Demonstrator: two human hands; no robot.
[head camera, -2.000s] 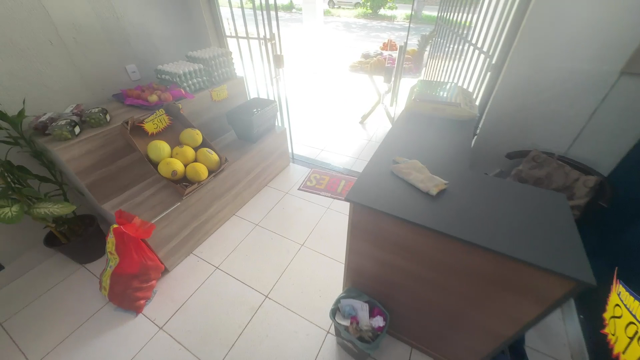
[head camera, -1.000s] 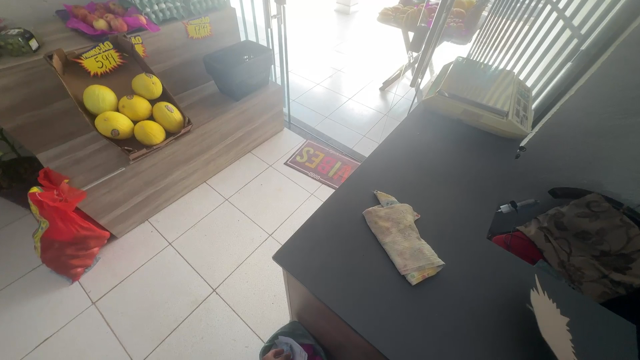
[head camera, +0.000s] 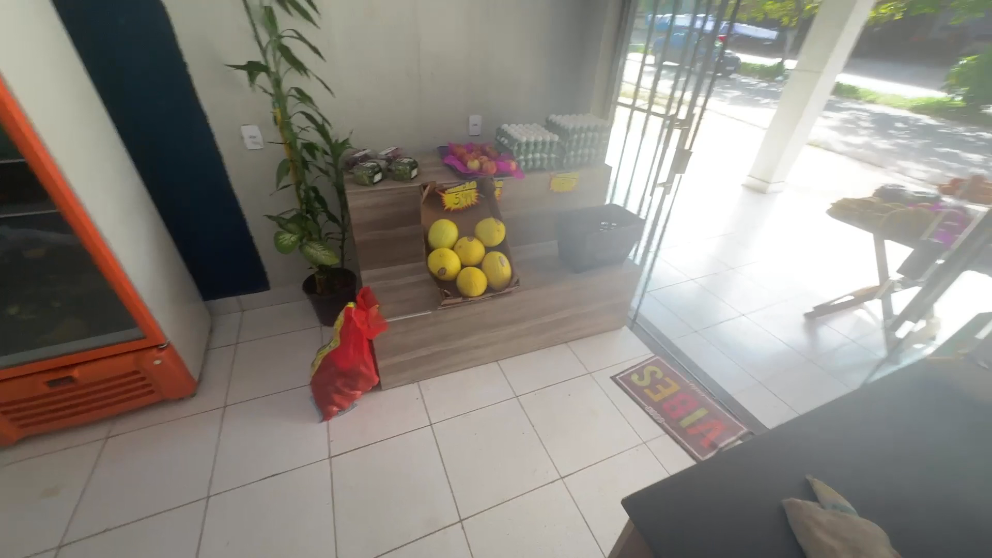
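Neither my left hand nor my right hand is in view. A folded cloth (head camera: 837, 528) lies on the dark counter top (head camera: 728, 496) at the lower right, cut off by the frame's edge. Across the floor, yellow melons (head camera: 470, 251) rest in a tilted cardboard box (head camera: 511, 288) on a stepped wooden stand (head camera: 496, 333). On its upper step are a tray of reddish fruit (head camera: 480, 160), stacked egg trays (head camera: 552, 143) and clear packs of produce (head camera: 380, 167). A dark plastic crate (head camera: 601, 236) sits on the lower step. A red bag (head camera: 349, 360) stands on the floor against the stand's left end.
A potted plant (head camera: 329, 294) stands left of the stand, and an orange-trimmed display refrigerator (head camera: 93, 387) is at the far left. A doormat (head camera: 682, 407) lies by the doorway with its metal gate (head camera: 674, 147). Outside is a folding table with produce (head camera: 891, 221).
The view has swung left, bringing in the refrigerator and the whole plant. The scale and the dark patterned cloth at the counter's right have left the view.
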